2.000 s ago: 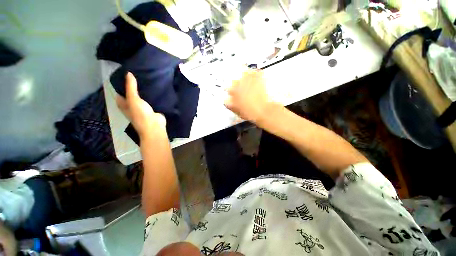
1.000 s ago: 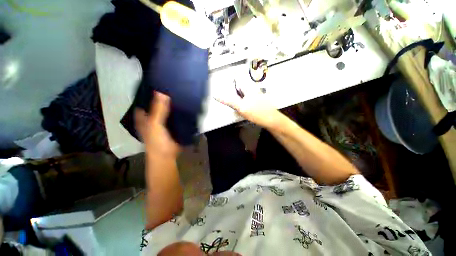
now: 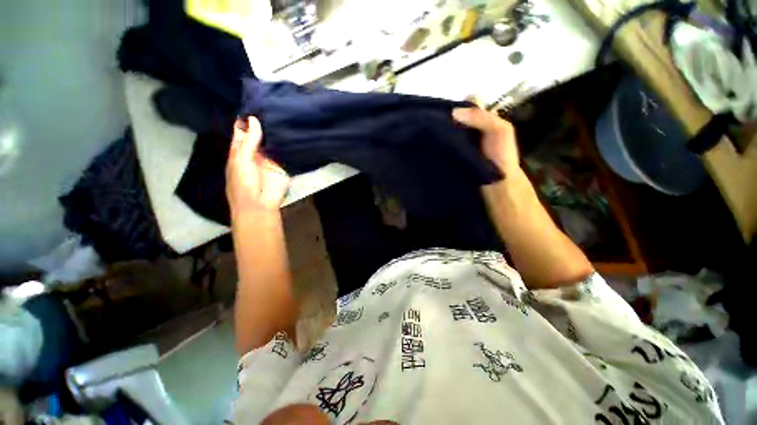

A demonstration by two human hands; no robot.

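A dark navy cloth panel [image 3: 365,124] is stretched between my two hands over the front edge of the white machine table [image 3: 158,199]. My left hand [image 3: 253,170] grips its left end, thumb up. My right hand [image 3: 491,137] grips its right end, fingers on top. The cloth's lower part hangs toward my lap. More dark cloth [image 3: 195,58] lies on the table at the upper left. Bright machine parts [image 3: 398,33] show behind the panel. Whether my right hand also holds a small tool is too blurred to tell.
A crumpled black cloth pile [image 3: 104,195] is left of the table. A grey-blue tub [image 3: 622,137] stands at the right, below a wooden ledge [image 3: 656,75] with black strips. A pale box [image 3: 116,369] is at the lower left. The yellow-white lamp [image 3: 224,15] is at the top.
My right hand has moved from the bare table to the right end of the panel and grips it. The panel has gone from lying by my left hand to stretched sideways. The view has shifted.
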